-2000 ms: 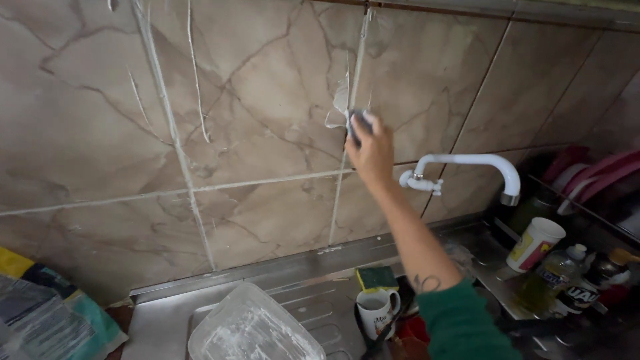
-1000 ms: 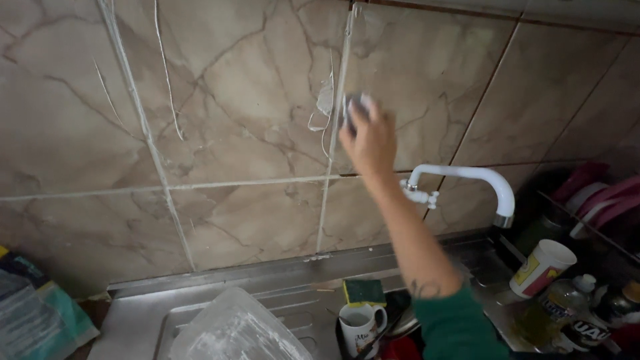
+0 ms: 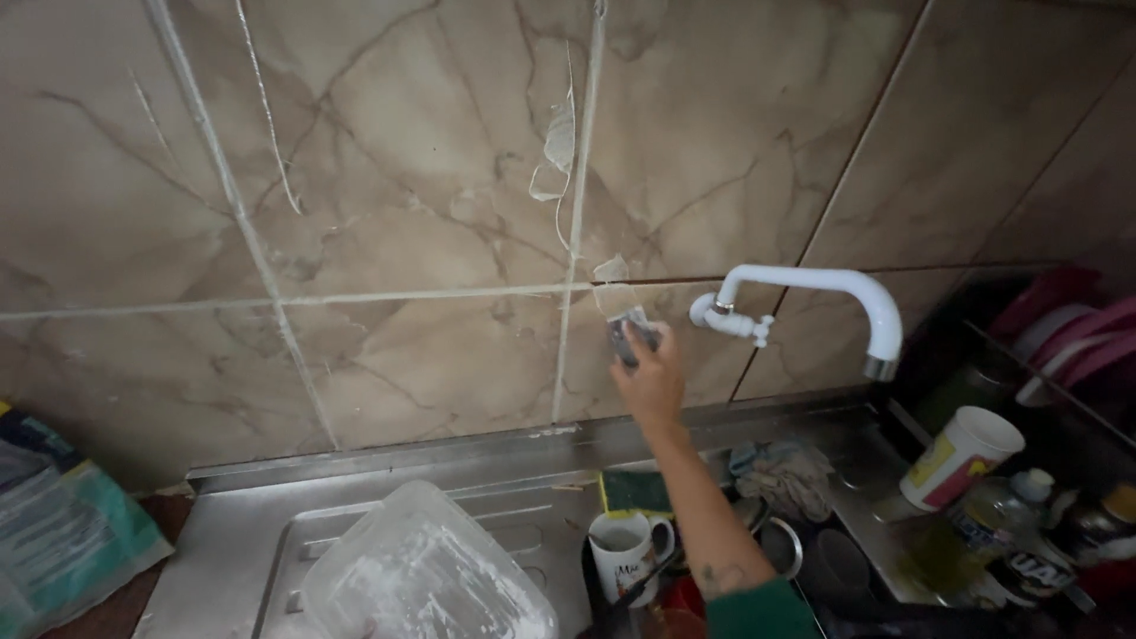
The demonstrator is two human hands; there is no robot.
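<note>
My right hand (image 3: 652, 368) grips a small dark applicator block (image 3: 632, 335) with pale paste at its upper edge, against the marbled wall tile just below the horizontal joint and left of the white tap (image 3: 808, 280). Smears of white grout-like paste (image 3: 559, 138) mark the tile beside the upright joint, and a smaller smear (image 3: 611, 269) lies above my hand. A translucent plastic tub (image 3: 426, 568) smeared with white paste is over the steel drainboard at the bottom. A bit of my left hand (image 3: 371, 628) shows faintly at the tub's lower edge; its grasp is hidden.
A green and yellow sponge (image 3: 635, 493) lies behind a white mug (image 3: 621, 555). A crumpled cloth (image 3: 785, 475), a printed cup (image 3: 963, 457) and bottles (image 3: 1003, 515) stand right of my arm. A teal plastic bag (image 3: 75, 532) sits at left, and a dish rack holds pink items (image 3: 1083, 337).
My right hand has moved down the wall with the block, from beside the upright joint to below the horizontal one. A new small smear shows at the horizontal joint.
</note>
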